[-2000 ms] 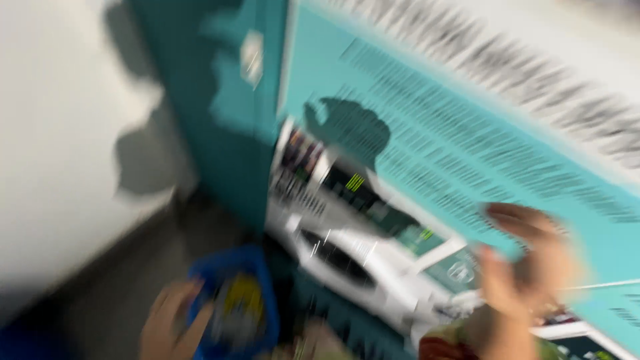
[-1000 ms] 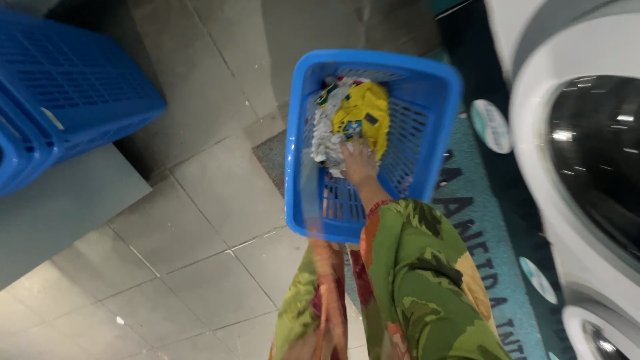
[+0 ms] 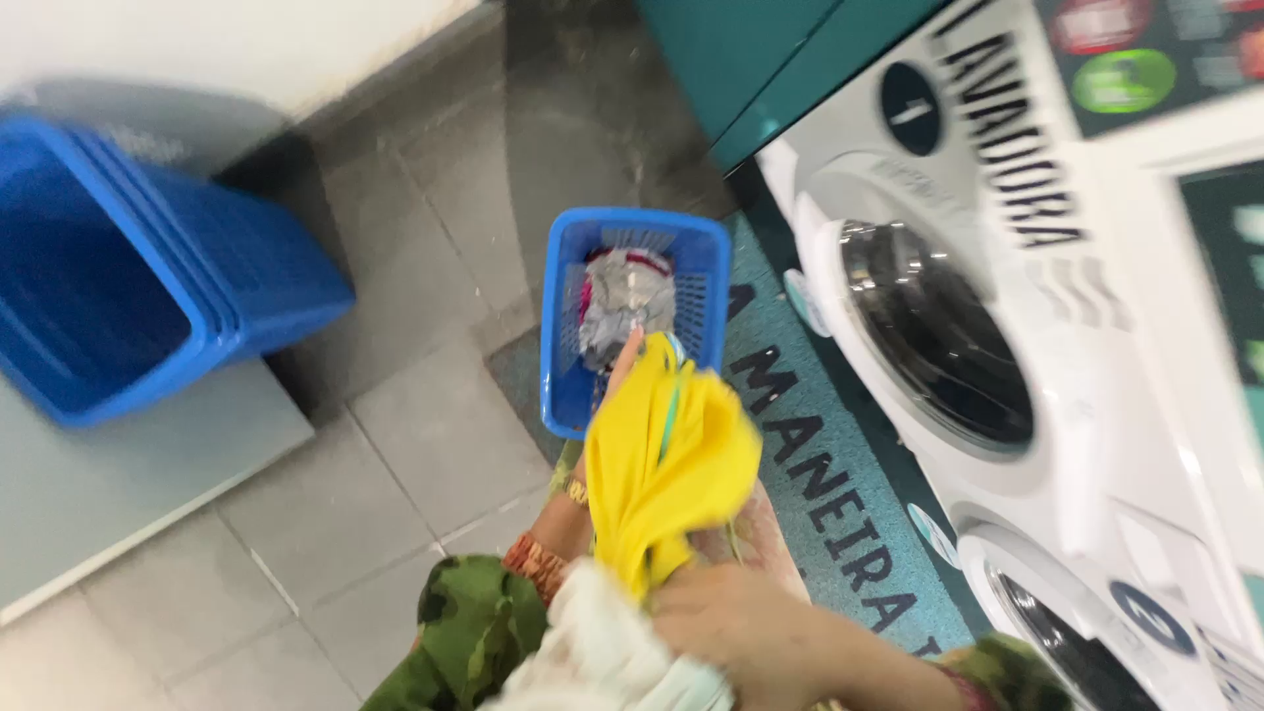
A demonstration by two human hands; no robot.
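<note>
A yellow cloth garment (image 3: pixel 667 444) is stretched between my two hands, above the near end of a blue plastic laundry basket (image 3: pixel 553 326). My left hand (image 3: pixel 622 370) is at the garment's upper left edge, its fingers mostly behind the cloth. Lower down, my right hand (image 3: pixel 731 622) grips the garment's bottom end. Beside it, at the bottom centre, is a bunched white cloth (image 3: pixel 602 642); what holds it cannot be told. Grey and white clothes with dark pink edging (image 3: pixel 627 296) lie in the basket.
Stacked blue baskets (image 3: pixel 257 257) are on a grey surface (image 3: pixel 128 494) at the left. Front-loading washing machines (image 3: pixel 918 336) line the right side, above a blue-green mat (image 3: pixel 839 494) bearing writing. Grey tiles (image 3: pixel 425 434) cover the floor.
The yellow garment, in the basket one second ago, is now lifted above its near end with my hands on it. The white cloth now shows at the bottom. The view has shifted.
</note>
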